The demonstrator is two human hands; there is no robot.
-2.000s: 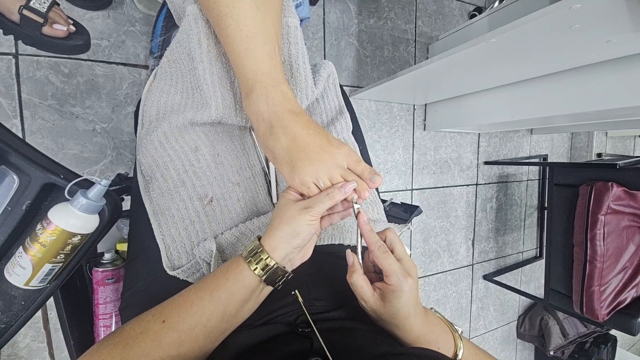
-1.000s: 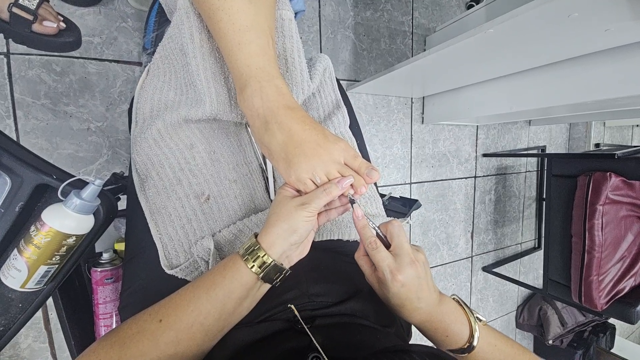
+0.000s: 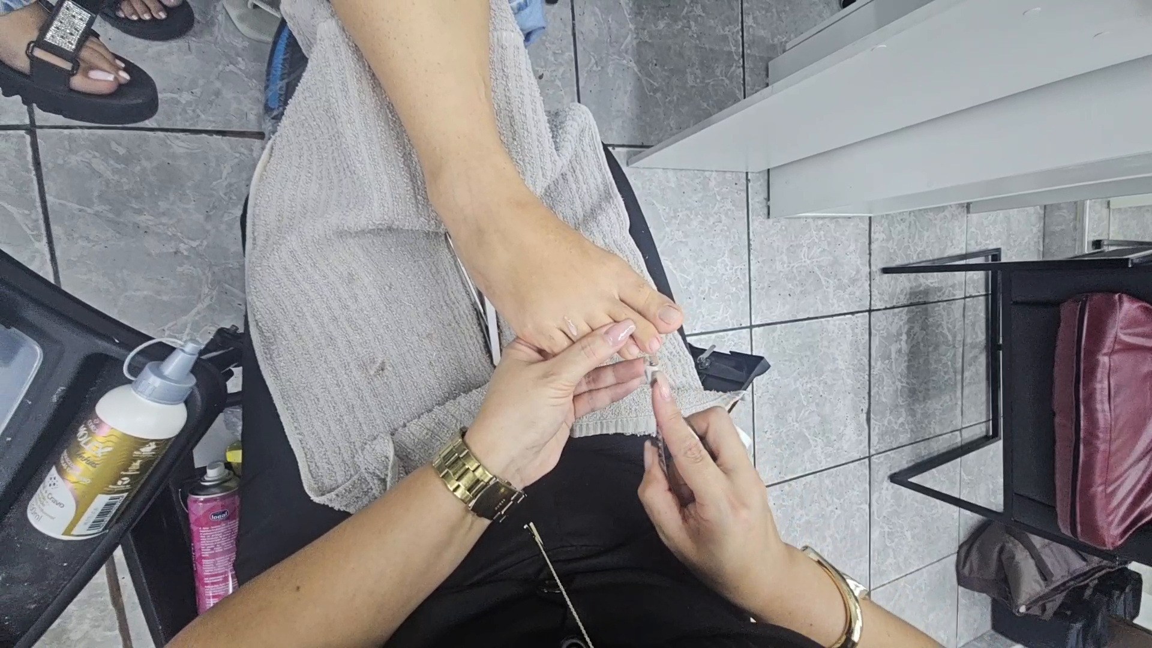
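Another person's bare foot [image 3: 540, 261] rests over a grey ribbed towel [image 3: 342, 297] across my lap. My left hand [image 3: 549, 396], with a gold watch at the wrist, grips the smaller toes, thumb on top and fingers beneath. My right hand [image 3: 702, 477] is closed around a small metal nail-care tool [image 3: 654, 371], probably cuticle nippers; its tip is at a toe beside my left fingertips. Most of its handle is hidden in my palm. Slim metal rods [image 3: 486, 310] show beneath the foot.
At left, a black tray [image 3: 81, 315] carries a white squeeze bottle [image 3: 117, 450], with a pink spray can [image 3: 214, 531] below it. Sandalled feet [image 3: 90, 67] are at top left. White furniture [image 3: 900, 99] and a black-framed stand [image 3: 999, 387] with a burgundy bag [image 3: 1107, 418] are at right.
The tool in my right hand has changed its angle: its handle slanted out to the right a second ago and now points down into my palm. My left hand still holds the toes.
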